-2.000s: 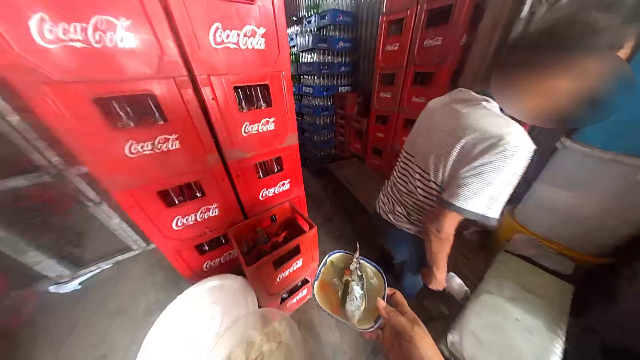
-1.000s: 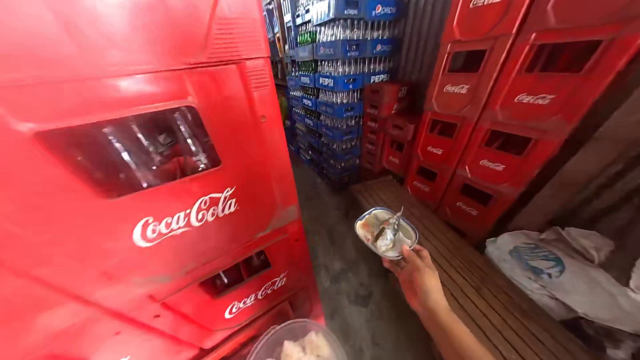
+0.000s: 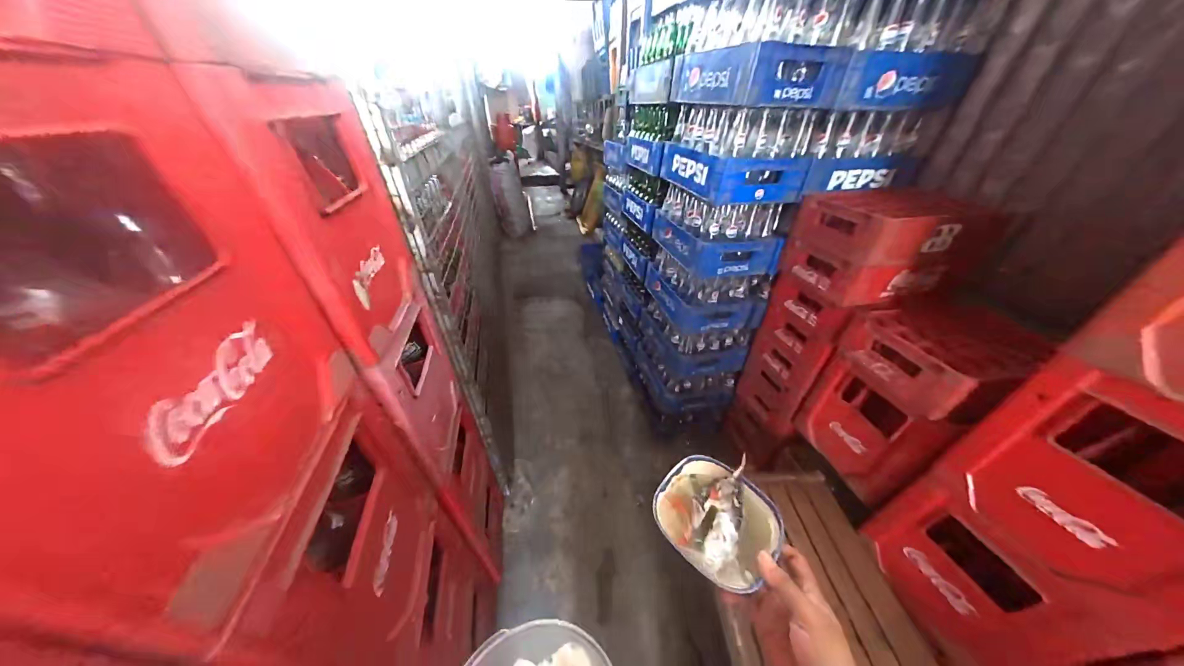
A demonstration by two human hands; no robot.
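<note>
My right hand (image 3: 797, 601) grips the lower right rim of a blue-edged bowl (image 3: 668, 538), thumb at the rim. In the bowl lie broth and what looks like a piece of fish (image 3: 721, 527) with silvery skin, its thin end sticking up past the rim. At the bottom edge, left of the bowl and apart from it, shows part of a round, pale container (image 3: 495, 645) with white food (image 3: 566, 657) in it. My left hand is out of the picture, so what holds this container cannot be seen.
Tall red Coca-Cola crates (image 3: 83, 444) line the left side, close by. Blue Pepsi crates of bottles (image 3: 717, 176) and more red crates (image 3: 980, 546) stand on the right. A slatted wooden bench (image 3: 860, 573) runs beneath the bowl's right side. A concrete floor aisle (image 3: 555, 370) leads ahead between them.
The view has moved forward into the aisle, nearer the Pepsi crates. The person in the striped shirt, seen two seconds ago, is out of view. My right hand still holds the bowl.
</note>
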